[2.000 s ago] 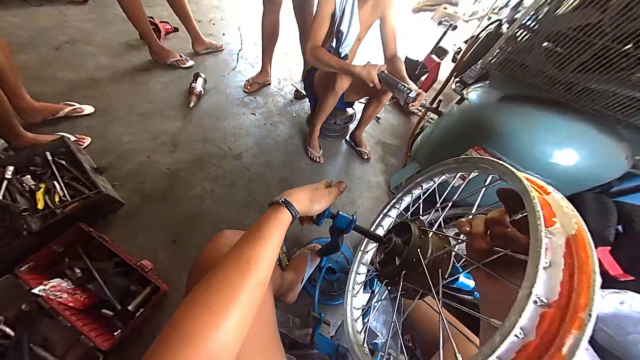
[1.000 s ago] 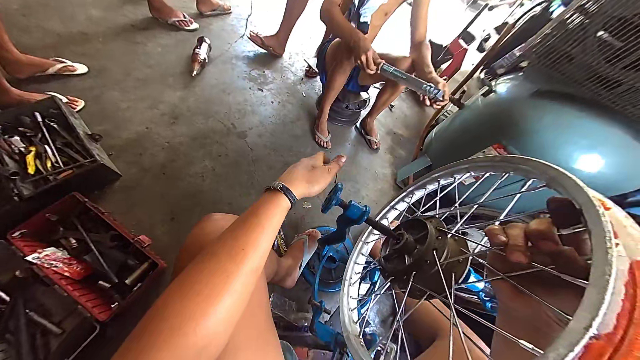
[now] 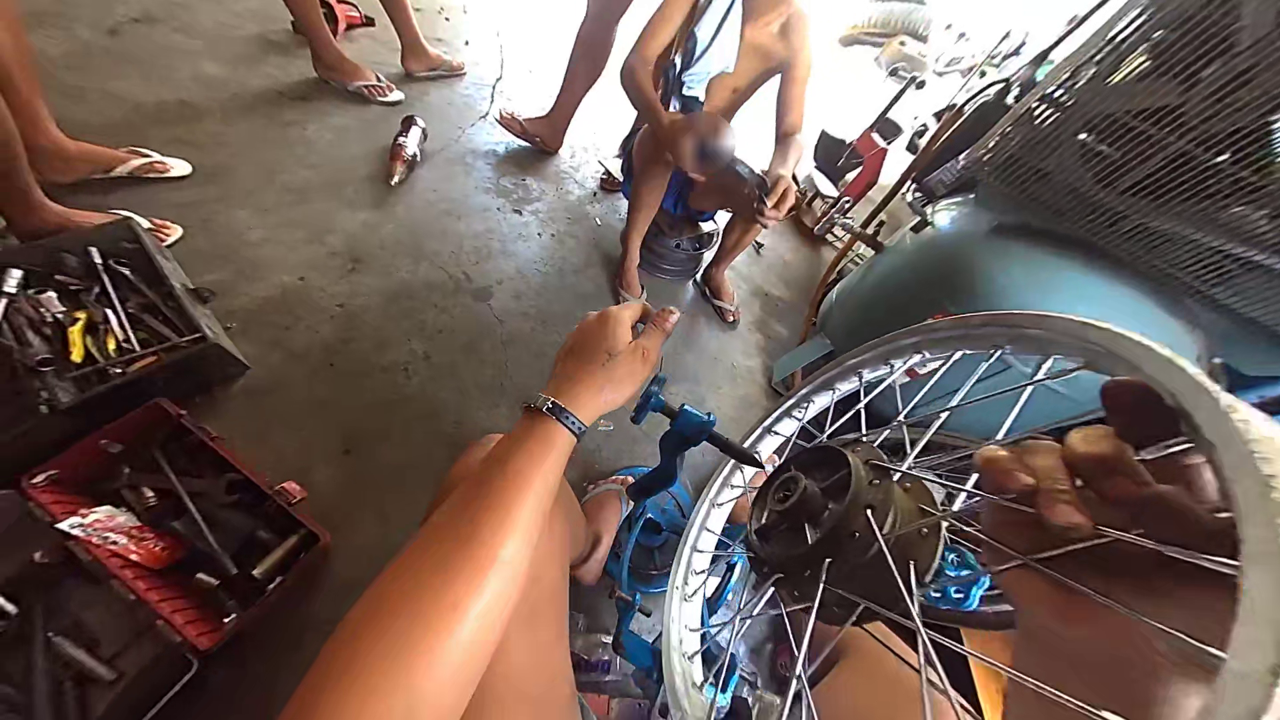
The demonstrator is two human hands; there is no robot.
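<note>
My left hand (image 3: 608, 362), with a dark band on the wrist, is just above the knob of a blue metal wheel stand (image 3: 688, 430); its fingertips are partly hidden. The stand's dark pointed spindle (image 3: 735, 449) points toward the hub (image 3: 835, 510) of a spoked wheel (image 3: 1010, 325), its tip visible beside the hub's near end. The silver rim has a pale outer side. My right hand (image 3: 1090, 480) has its fingers curled around the spokes at the right of the wheel, which stands tilted. Spokes and rim cover part of this hand.
Open toolboxes, one black (image 3: 215, 330) and one red (image 3: 310, 540), lie at left with tools. A bottle (image 3: 407, 150) lies on the concrete floor. A seated person (image 3: 755, 90) handles a dark object ahead. A teal tank (image 3: 1000, 270) and metal grille (image 3: 1150, 130) stand at right.
The spindle and hub have come apart, so that the pointed tip now shows. The seated person's hands and the long object in them have changed position.
</note>
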